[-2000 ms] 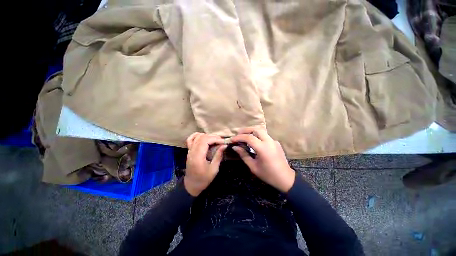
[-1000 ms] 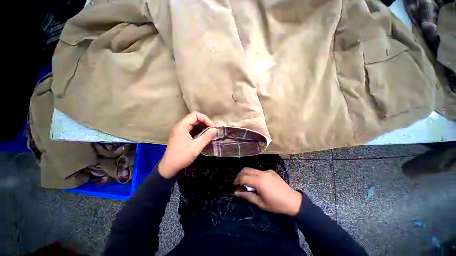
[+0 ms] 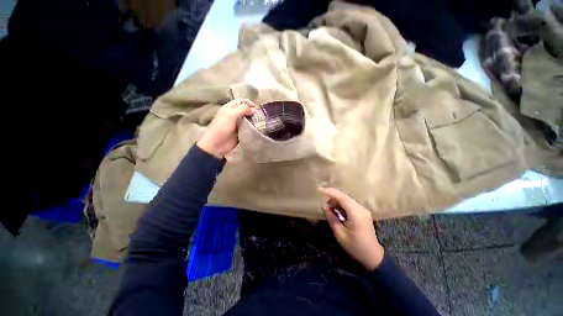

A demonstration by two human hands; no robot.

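A khaki jacket (image 3: 370, 142) lies spread over the white table. My left hand (image 3: 229, 126) grips the rim of the cuff (image 3: 281, 151) and holds the sleeve end up, so its open ring faces me. Plaid lining (image 3: 281, 120) shows inside the cuff. My right hand (image 3: 350, 227) is near the jacket's front hem, right of and below the cuff, apart from it. It is curled around a small tool with a bright metal part (image 3: 339, 214), likely thread snips, mostly hidden by the fingers.
The white table's edge (image 3: 141, 188) shows at the left. A blue crate (image 3: 213, 244) stands below it, beside khaki garments (image 3: 114, 213). Dark garments (image 3: 426, 31) lie at the far side. Other jackets with plaid (image 3: 537, 92) lie at the right end.
My left hand has raised the cuff away from the table's near edge and turned its opening up. My right hand has moved up and right to the hem. The view now takes in the jacket's collar.
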